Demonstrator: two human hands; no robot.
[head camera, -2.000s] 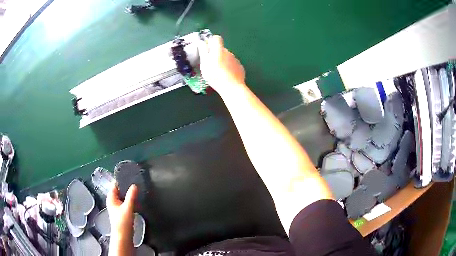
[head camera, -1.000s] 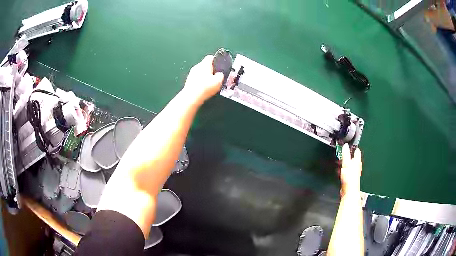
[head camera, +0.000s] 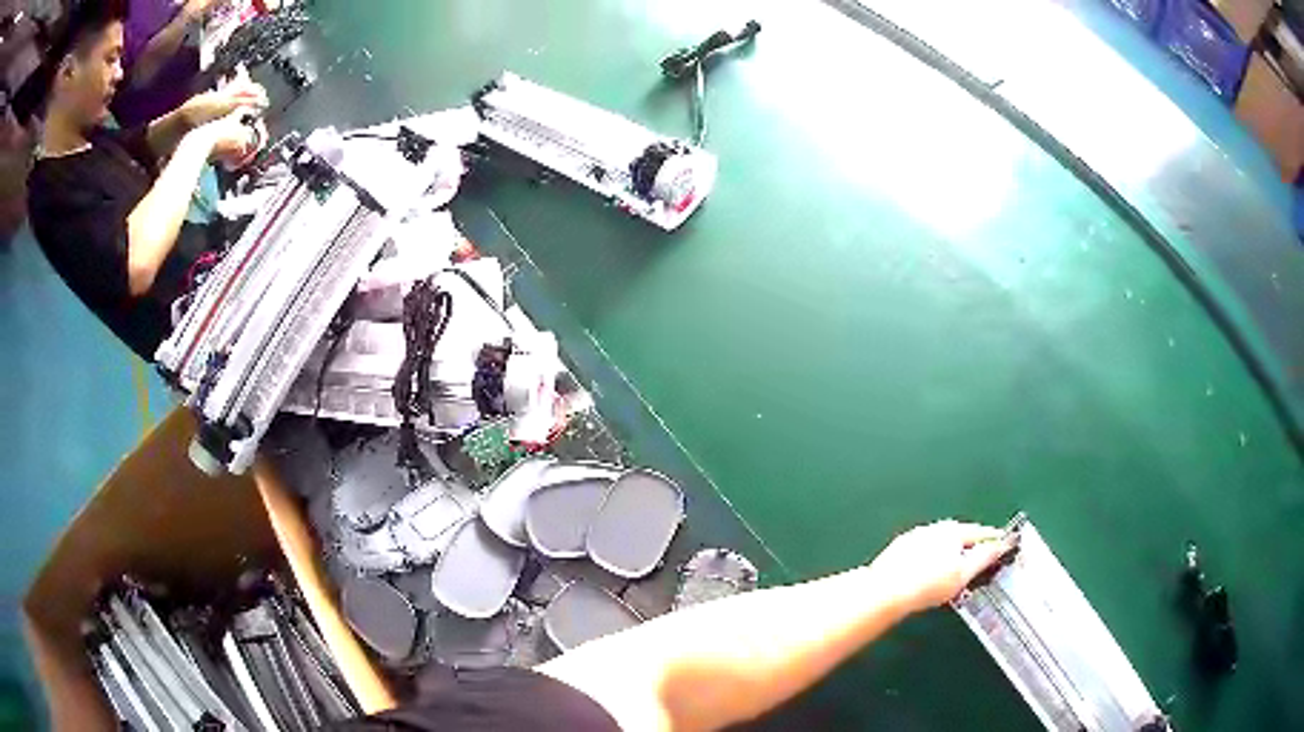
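Observation:
A silver-white housing (head camera: 1065, 644) lies slanted on the green bench at the lower right, its far end cut off by the bottom edge. My left hand (head camera: 944, 561) reaches in from the bottom and grips its upper left end. A dark edge shows at my fingertips; the hand hides most of that end, so I cannot tell how the end cap sits. My right hand is out of the picture. Grey end caps (head camera: 635, 523) lie in a loose pile left of my forearm.
Stacked housings (head camera: 272, 308) with a bundled black cord (head camera: 422, 350) and a green circuit board (head camera: 494, 446) are at left. Another housing (head camera: 586, 143) lies beyond them. Black cords (head camera: 1213, 622) lie at right and top. A carton (head camera: 129, 501) holds housings. Another person (head camera: 100, 215) works upper left.
The view has swung left, bringing the housing stack, carton and another person into sight. My left hand stays at the housing's end. My right hand has left the picture.

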